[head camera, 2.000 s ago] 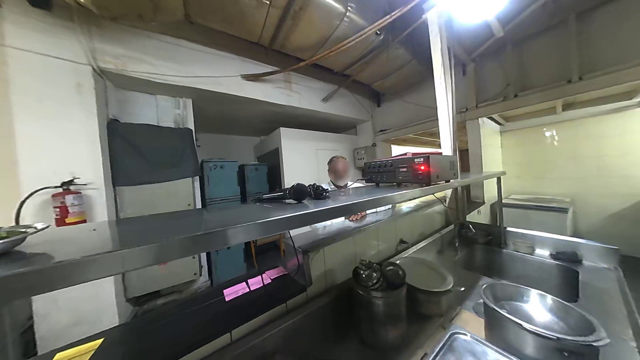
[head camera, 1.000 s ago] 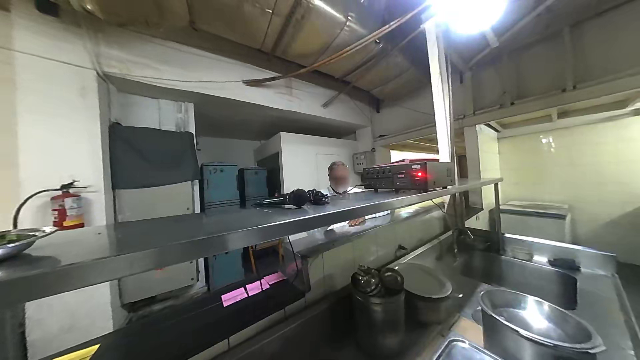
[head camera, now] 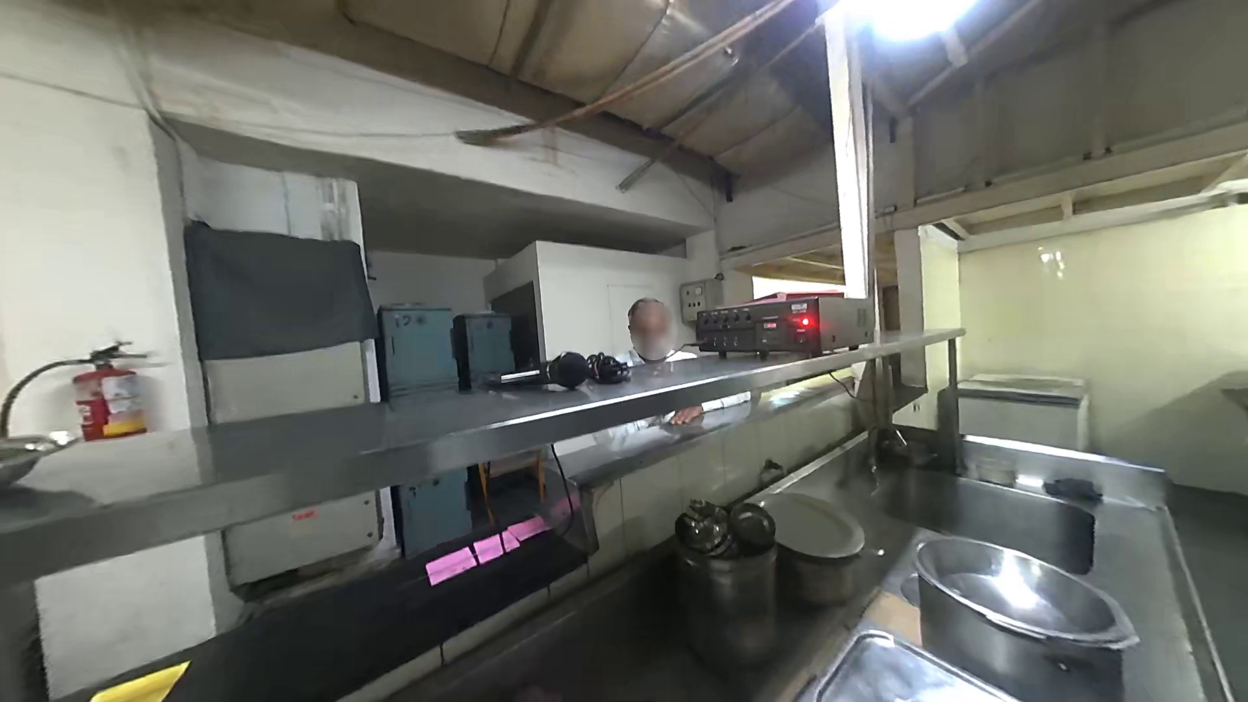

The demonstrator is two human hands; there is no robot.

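Neither my left hand nor my right hand shows in the head view, so what they hold or touch is hidden. A long stainless steel shelf (head camera: 390, 434) crosses the view in front of me. On it lie a black microphone (head camera: 565, 370) and a coiled black cable (head camera: 609, 369). Farther right on the shelf stands a black amplifier (head camera: 785, 325) with a red light lit. Below, a tall metal pot (head camera: 726, 595) has metal utensils in its top, beside a pot with a pale lid (head camera: 814, 526). A wide metal basin (head camera: 1019, 595) rests on a large pot at the right.
A steel sink (head camera: 994, 512) is at the right, with a metal tray (head camera: 902, 673) nearer me. Beyond the shelf is a person (head camera: 651, 330), one hand on a lower ledge. A red fire extinguisher (head camera: 109, 400) hangs at left, near a metal bowl (head camera: 27, 456) on the shelf.
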